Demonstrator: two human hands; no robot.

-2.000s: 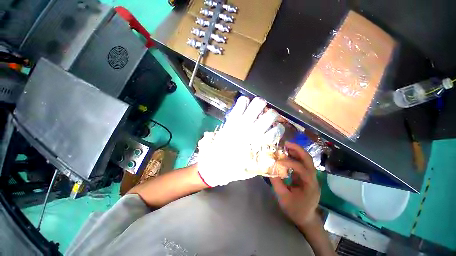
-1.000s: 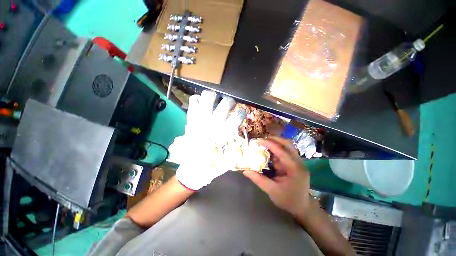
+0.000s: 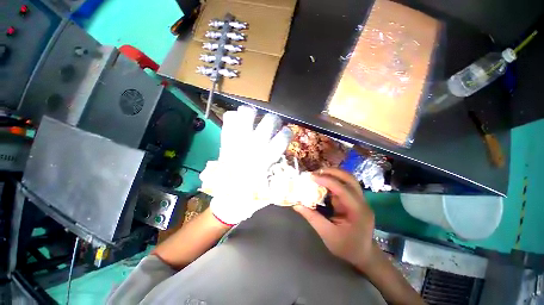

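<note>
My left hand, in a white knit glove with a red cuff, is spread beside and under a bunch of pale orange moulded parts. Glare washes out the glove and much of the parts. My bare right hand holds the right end of the bunch between thumb and fingers. Both hands are in front of the bench edge, over the parts bin, where orange-brown pieces show. The core bar, with two rows of stubby metal cores, lies on the cardboard sheet.
On the black bench lie a film-covered peach sheet stack, a clear bottle with a yellow tube and a wooden-handled tool. Grey machines stand at left. A white container is at lower right.
The view has shifted, so the bench shows higher and further left than two seconds ago. Both hands remain at the parts. More orange-brown pieces now show behind them.
</note>
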